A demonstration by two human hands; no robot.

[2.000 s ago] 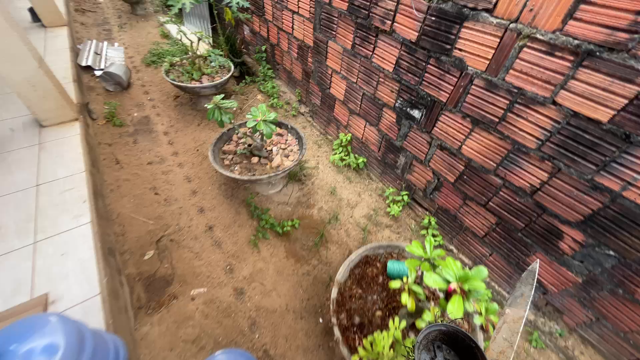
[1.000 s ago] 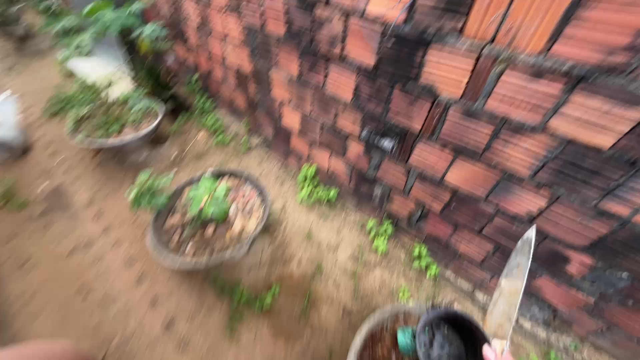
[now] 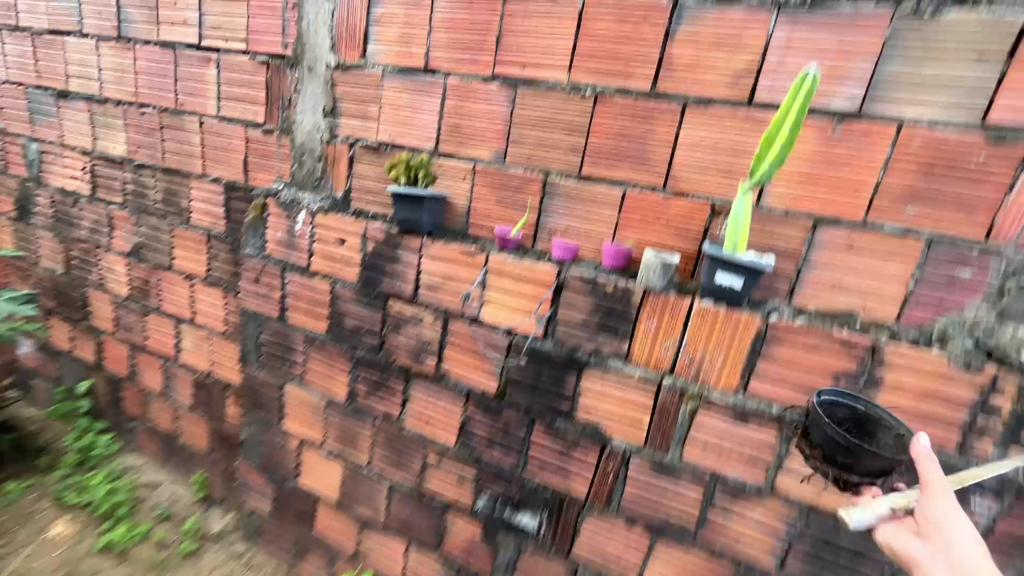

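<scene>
At the lower right, my right hand (image 3: 932,512) grips a small black plastic pot (image 3: 860,436) by its rim and side, thumb up. Dark soil lies inside the pot, and roots or dirt cling to its outside. Across the same palm runs a pale handle (image 3: 888,506) of a tool; its far end leaves the view at the right edge. My left hand is out of view.
A brick wall (image 3: 608,312) fills most of the view. On its ledge stand a black pot with a tall cactus (image 3: 732,276), a small grey block (image 3: 658,270), several small purple pots (image 3: 616,254) and a black pot with a bushy plant (image 3: 418,210). Weeds (image 3: 96,472) grow at lower left.
The view has swung up from the ground to the wall. The black pot, low in the earlier frames over the large planter, is now held up before the wall. The blade seen earlier is out of view.
</scene>
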